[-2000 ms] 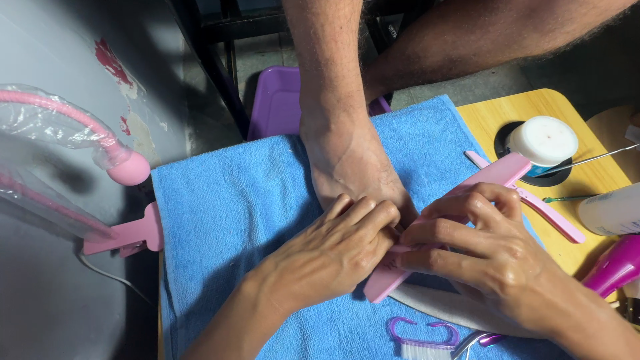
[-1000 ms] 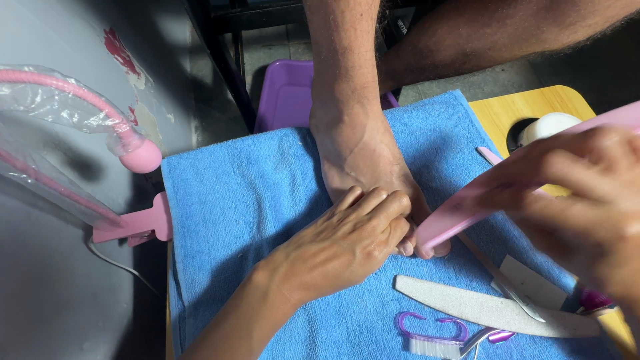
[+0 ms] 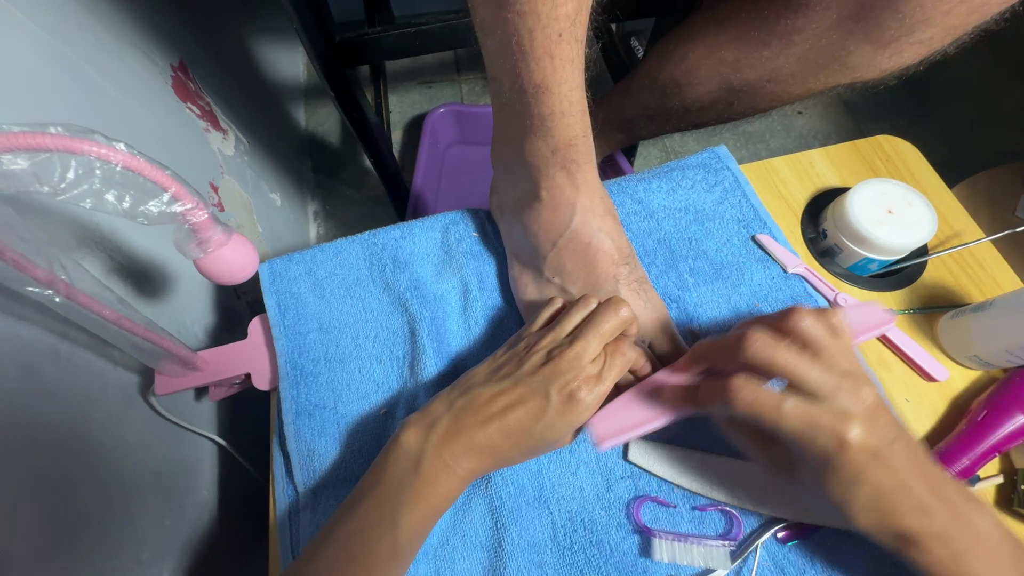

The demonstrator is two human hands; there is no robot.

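Note:
Another person's bare foot [image 3: 568, 248] rests on a blue towel [image 3: 368, 320]. My left hand [image 3: 544, 368] lies over its toes with fingers curled around them, hiding most of them. My right hand [image 3: 792, 392], blurred, grips a pink nail file or buffer [image 3: 644, 404] whose near end is by the toes; the exact contact is hidden. A grey curved nail file [image 3: 720, 476] lies on the towel, partly beneath my right hand. Below it are a purple-handled nail brush [image 3: 692, 532] and a metal tool [image 3: 752, 544]. A pink folding razor [image 3: 840, 300] lies across the towel's right edge.
A white-lidded jar [image 3: 880, 224] sits in a round holder in the wooden table [image 3: 880, 160], beside a bottle [image 3: 988, 328] and a magenta object [image 3: 984, 424]. A pink lamp clamp [image 3: 216, 364] grips the left edge. A purple basin [image 3: 452, 160] stands on the floor behind.
My right hand, farther right and raised a second ago, is back near the toes with the pink file, covering part of the grey file again. My left hand stays on the toes.

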